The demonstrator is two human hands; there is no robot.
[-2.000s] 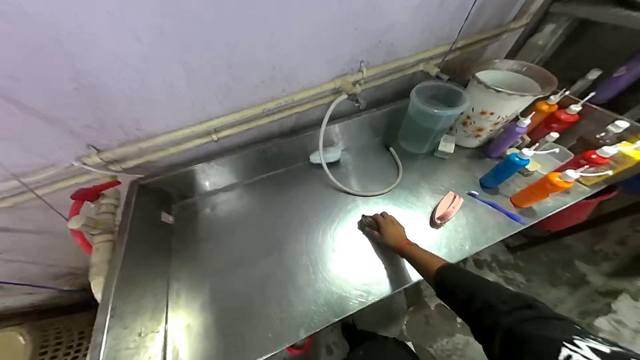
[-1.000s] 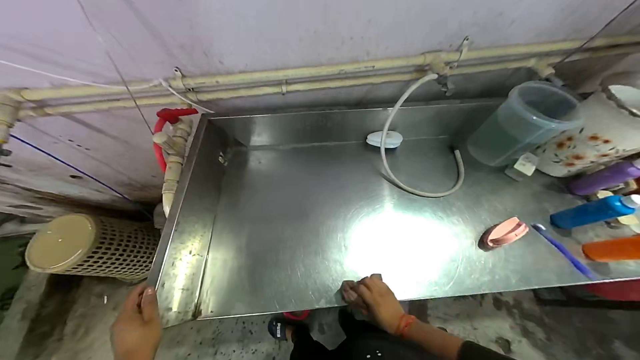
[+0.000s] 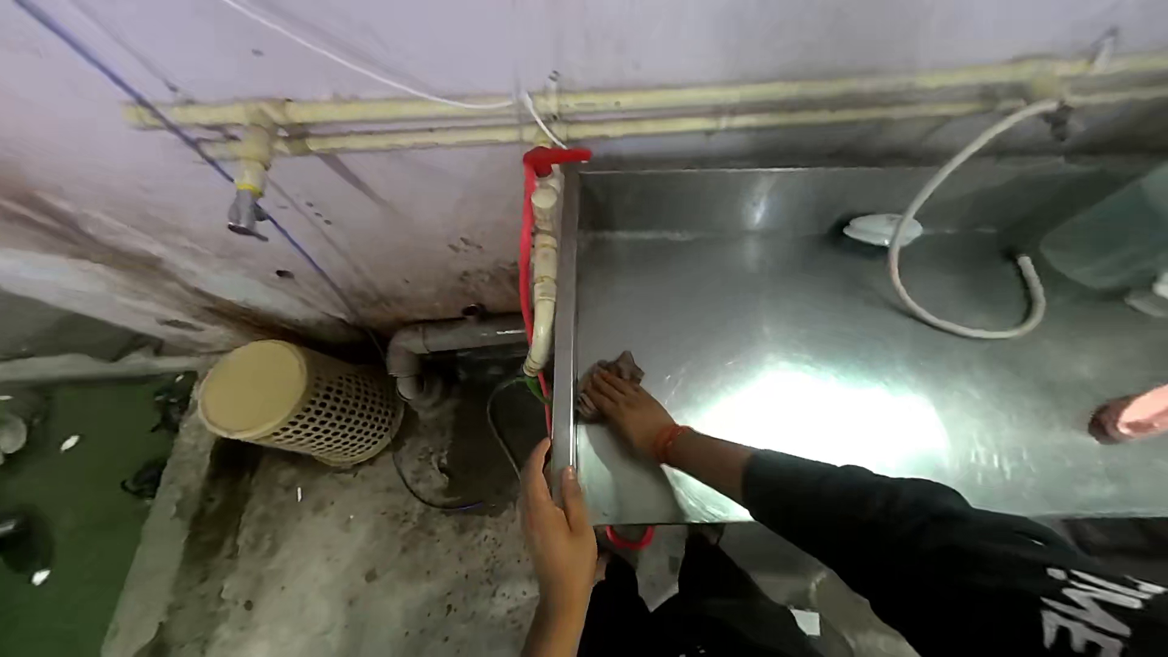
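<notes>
My right hand [image 3: 630, 411] presses a crumpled grey-brown cloth [image 3: 622, 367] onto the stainless steel sink tabletop [image 3: 730, 319], against its raised left rim. My left hand [image 3: 558, 529] grips that rim near the front left corner, thumb and fingers on either side of the edge. A white oval brush [image 3: 881, 229] lies by the back wall of the steel top, partly behind a looped white hose [image 3: 912, 297]. A pink brush [image 3: 1136, 415] rests near the right edge of the view.
Beyond the rim are a red hose [image 3: 526, 246] and cream pipes [image 3: 544, 265]. A lidded cream perforated basket [image 3: 338, 401] stands on the wet floor at left. A tap [image 3: 245, 212] hangs from the wall pipe. A translucent bucket [image 3: 1109, 237] stands at the far right.
My right hand has moved left across the steel top to its left rim. My left hand, out of view two seconds ago, is now on the rim. The view has swung left.
</notes>
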